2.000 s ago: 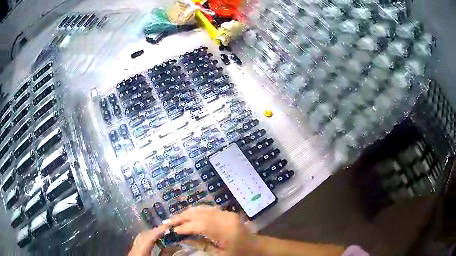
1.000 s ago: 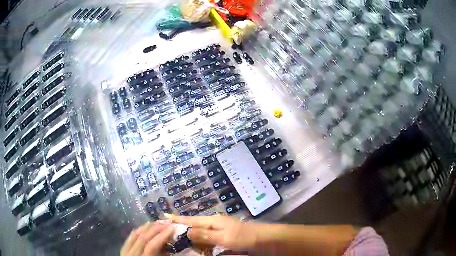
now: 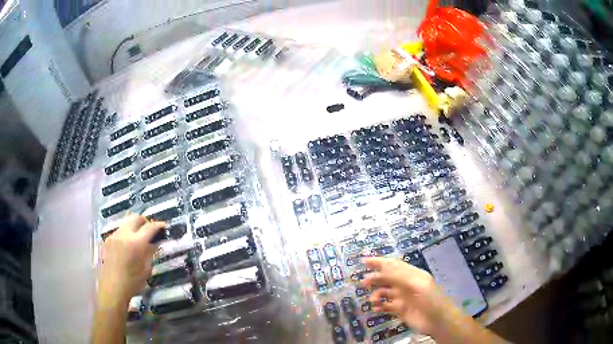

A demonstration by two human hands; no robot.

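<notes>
My left hand (image 3: 126, 254) is over the tray of larger black-and-white units (image 3: 232, 284), its fingers closed around a dark unit (image 3: 158, 232) in the middle rows. The hand hides part of the left columns. My right hand (image 3: 406, 295) hovers over the clear tray of small black parts (image 3: 334, 163), fingers spread; I see nothing in it. It hides some parts below it. A smartphone (image 3: 454, 275) with a bright screen lies on the small-part tray, just right of my right hand. Glare blurs the middle rows of that tray.
Stacked blister trays (image 3: 558, 127) stand at right. A red plastic bag (image 3: 452, 40), a yellow bar (image 3: 425, 91) and a green bundle (image 3: 366, 75) lie at back. A dark parts tray (image 3: 79, 138) is far left; a part-filled tray (image 3: 242, 46) is behind. A loose black part (image 3: 335, 107) lies nearby.
The view has turned left. My hands, earlier together on a small black-and-white unit at the bottom, are now apart: left over the larger-unit tray, right open over the small-part tray.
</notes>
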